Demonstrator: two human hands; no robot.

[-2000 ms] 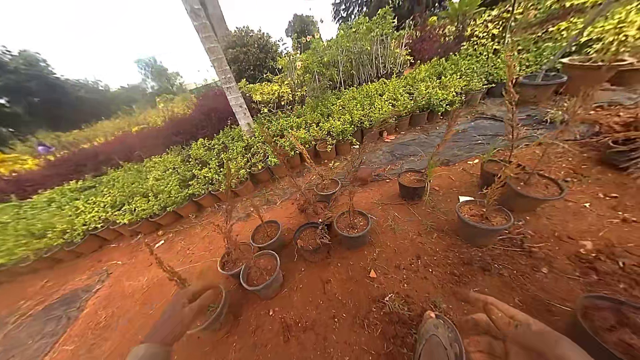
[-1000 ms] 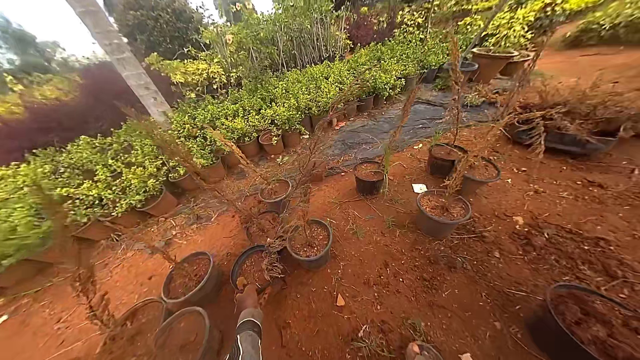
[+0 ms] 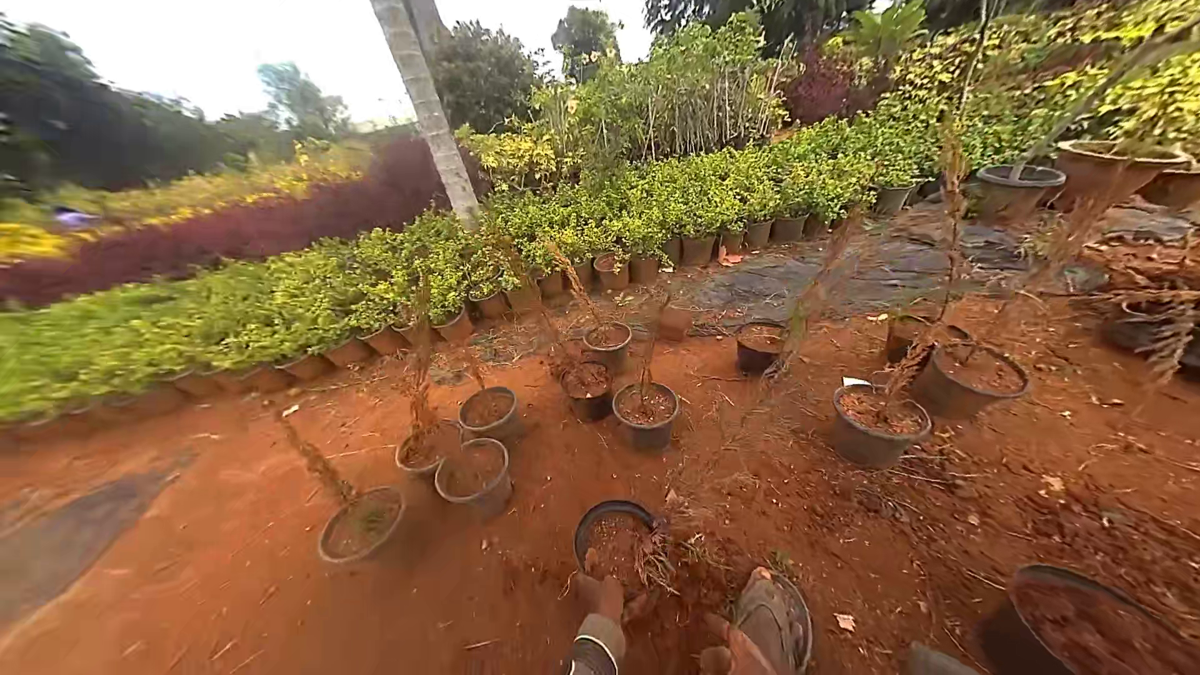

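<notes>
A black plastic plant pot (image 3: pixel 614 546) with reddish soil stands low in the middle, tilted a little. My left hand (image 3: pixel 602 600) grips its near rim, the thumb over the edge. Dry brown foliage (image 3: pixel 656 562) hangs at the pot's right side. Close to my shoe (image 3: pixel 773 614), at the bottom edge, my right hand (image 3: pixel 733 649) is partly cut off, its fingers apart and nothing visible in them. Beyond the hands stand several pots with dry, brown plants, among them one grey-rimmed pot (image 3: pixel 647 417) and another farther left (image 3: pixel 361 527).
A large soil-filled pot (image 3: pixel 1078 623) is at the lower right. More potted dry plants, including one pot (image 3: pixel 879 427), stand on the right. Black ground sheeting (image 3: pixel 844 281) lies before rows of green potted shrubs (image 3: pixel 675 202). A slanted trunk (image 3: pixel 431 112) rises behind.
One second ago my left hand was at a pot in the group; now it holds a pot close to my shoe. My right hand has come farther into view. The view has swung.
</notes>
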